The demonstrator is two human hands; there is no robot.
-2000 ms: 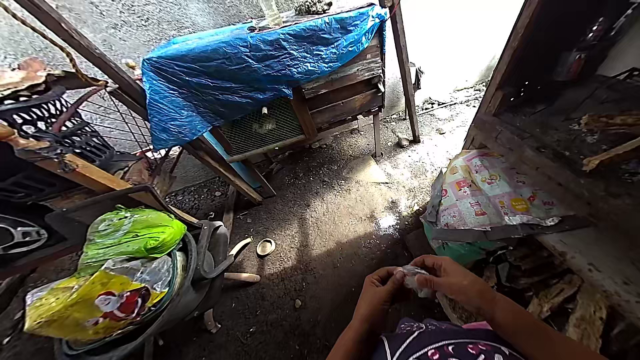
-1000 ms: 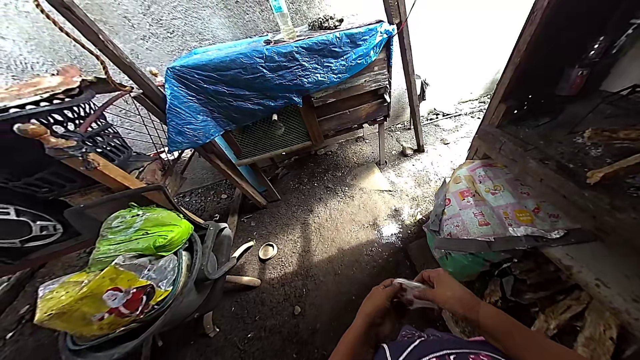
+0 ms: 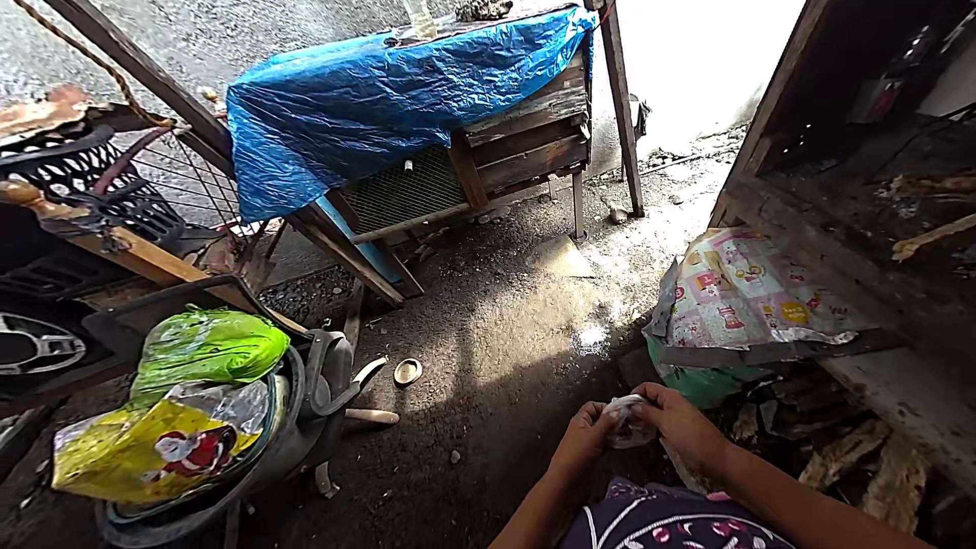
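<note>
Low at the centre right, a small translucent plastic bag (image 3: 630, 422) is pinched between both my hands, above my patterned dark purple clothing (image 3: 671, 526). My left hand (image 3: 585, 440) grips its left side. Fingers of my right hand (image 3: 675, 418) hold the upper right edge. What the bag contains cannot be made out. To the right lies a printed plastic sheet (image 3: 751, 293) with a green bag (image 3: 705, 385) under it. A bright green plastic bag (image 3: 213, 343) and a yellow bag (image 3: 145, 457) with a Santa figure rest in a round container (image 3: 267, 457) at the left.
A blue tarpaulin (image 3: 343, 107) covers a wooden cage (image 3: 526, 152) with mesh. A small round lid-like object (image 3: 408, 372) lies on the dirt floor. Firewood (image 3: 846, 450) sits at the lower right, below a ledge (image 3: 900, 396). At the left are a black plastic crate (image 3: 114, 191) and a wheel (image 3: 38, 343).
Both hands stay together on the small bag while the fingers shift their hold. The bag looks more bunched up than one second ago.
</note>
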